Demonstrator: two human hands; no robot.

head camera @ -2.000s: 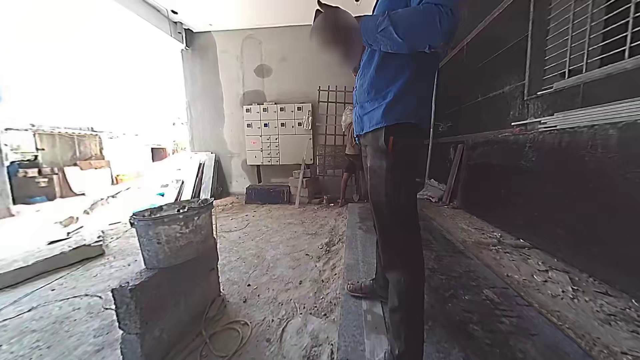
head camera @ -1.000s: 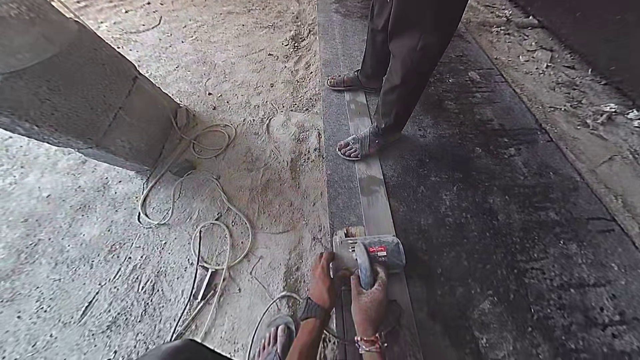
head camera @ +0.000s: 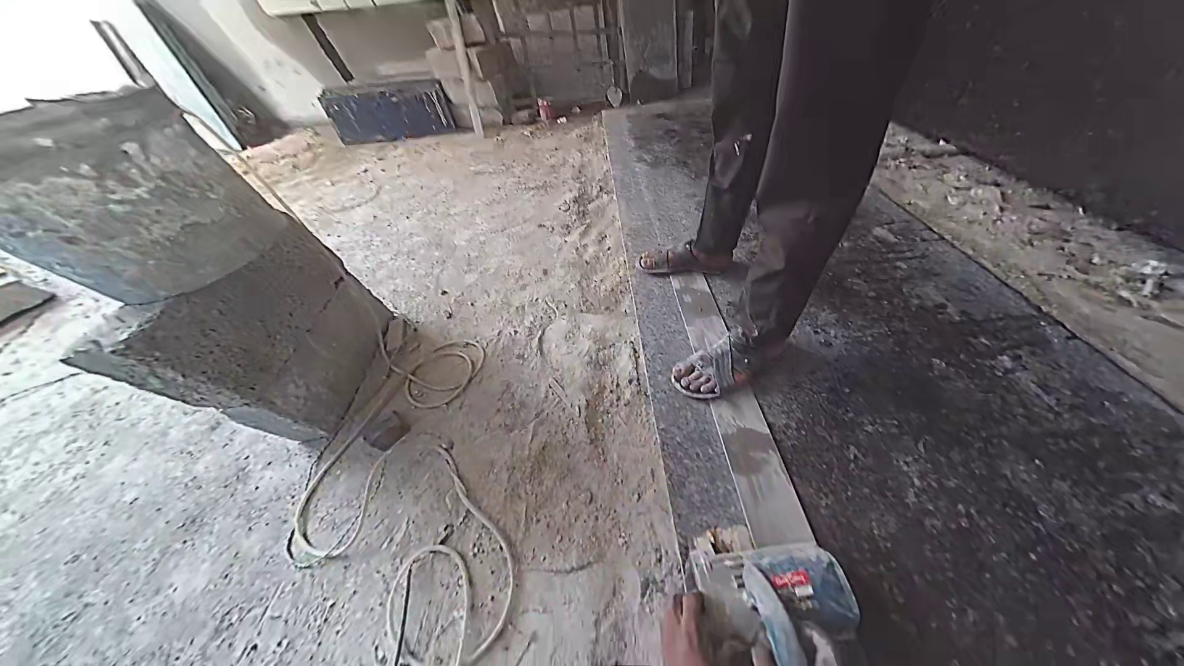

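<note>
A handheld power cutter (head camera: 819, 587) with a grey-blue body and a red label stands on the dark stone slab strip (head camera: 689, 462) at the bottom. My left hand (head camera: 686, 629) grips its left side, its fingers bent against the casing. Only a dusty part of my right hand (head camera: 816, 645) shows at the lower edge, around the cutter's rear handle. The blade and the underside are hidden. Ahead of the tool lies a long, flat pale straightedge (head camera: 763, 476), along the stone. A person's sandalled foot (head camera: 703, 372) presses on it, and the other foot (head camera: 684, 260) is farther up.
Loops of pale cord (head camera: 504, 546) lie on the dusty floor left of the slab. A concrete block (head camera: 250, 342) with a bucket (head camera: 120, 199) on it stands at the left. The person's legs (head camera: 805, 185) rise over the slab. A dark blue box (head camera: 388, 113) sits by the back wall.
The view has swung down, then partly back up. Both hands were on the cutter one second ago and still are. The standing person's feet remain on the straightedge.
</note>
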